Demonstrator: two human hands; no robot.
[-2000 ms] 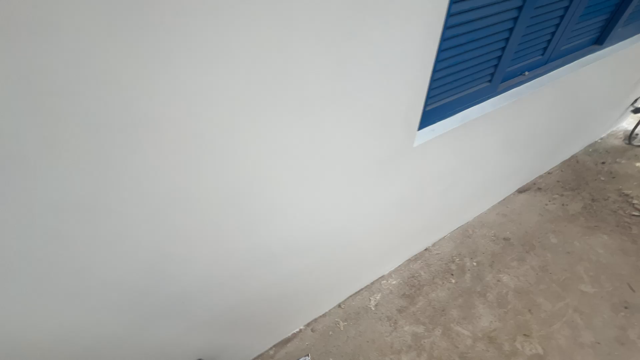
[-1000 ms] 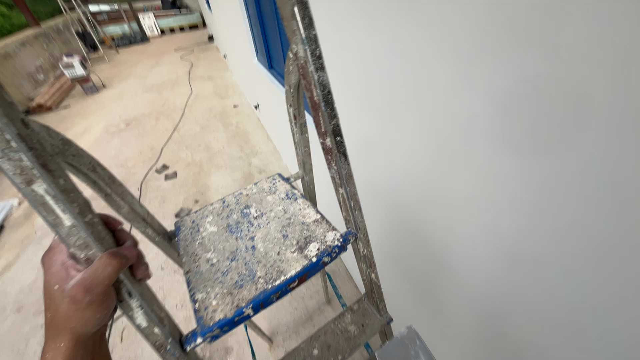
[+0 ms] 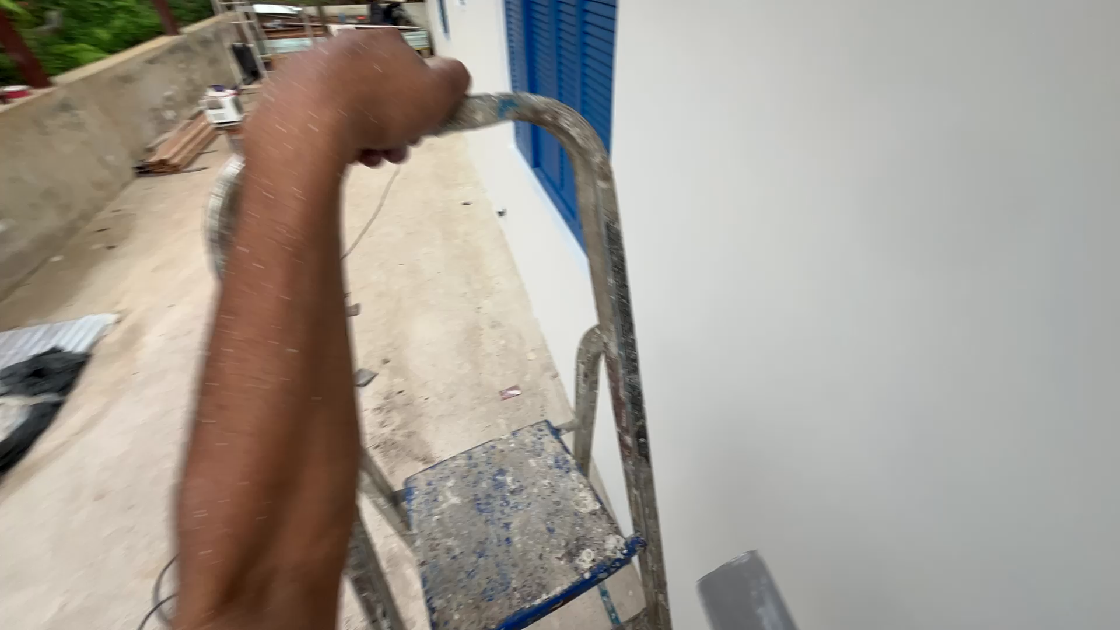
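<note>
My left hand (image 3: 372,92) is closed around the curved metal top rail of a stepladder (image 3: 604,227), its forearm reaching up through the view. Below it sits the ladder's top step (image 3: 516,525), crusted with white and blue paint and edged in blue. At the bottom right a flat grey blade-like tool (image 3: 746,591) shows beside the white wall (image 3: 857,306); what holds it is out of frame. My right hand is not visible.
Blue louvred shutters (image 3: 560,96) are set in the wall. A cable (image 3: 376,210) and debris lie on the concrete floor. Stacked boards (image 3: 179,144) rest by the low wall (image 3: 79,149), and dark sheeting (image 3: 39,376) lies at the left.
My left hand has gone from the ladder's side rail up to its curved top rail. The view turned from the wall to the ladder between the two earlier frames.
</note>
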